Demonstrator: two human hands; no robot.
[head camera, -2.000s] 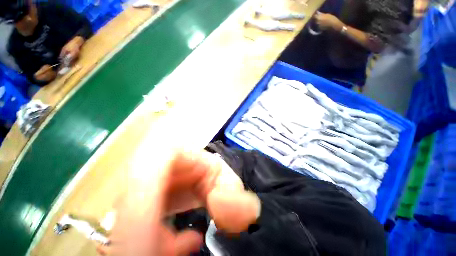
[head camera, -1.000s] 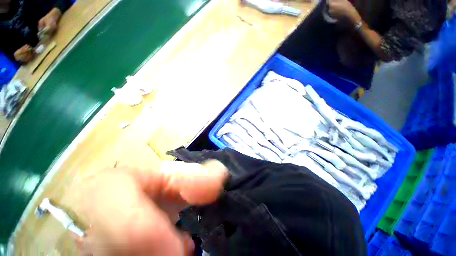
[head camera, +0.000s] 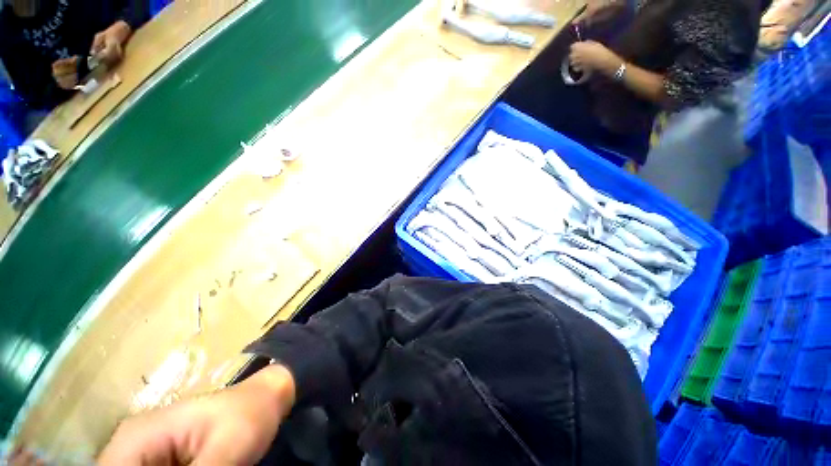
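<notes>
My right hand (head camera: 205, 430) is low at the left, over the near end of the bench (head camera: 355, 150), with a black sleeve behind it. Its fingers are bent and cut off by the bottom edge, so I cannot see whether it holds anything. A small blurred reddish patch shows in the bottom left corner; I cannot tell if it is my left hand. Thin pale sticks (head camera: 169, 378) lie in a loose heap just beyond my right hand. A blue crate (head camera: 421, 244) beside my arm holds rows of pale moulded parts (head camera: 583, 264).
A green conveyor (head camera: 182, 155) curves along the bench. White parts (head camera: 492, 35) lie at the bench's far end. A small white piece (head camera: 273, 167) and scraps lie mid-bench. Persons work at the upper left (head camera: 68, 36) and upper right (head camera: 638, 73). Blue crates (head camera: 784, 337) stand right.
My right hand has moved down and left, partly out of the picture. The white part near the bench's lower left end no longer shows; the stick heap now does. The view has shifted.
</notes>
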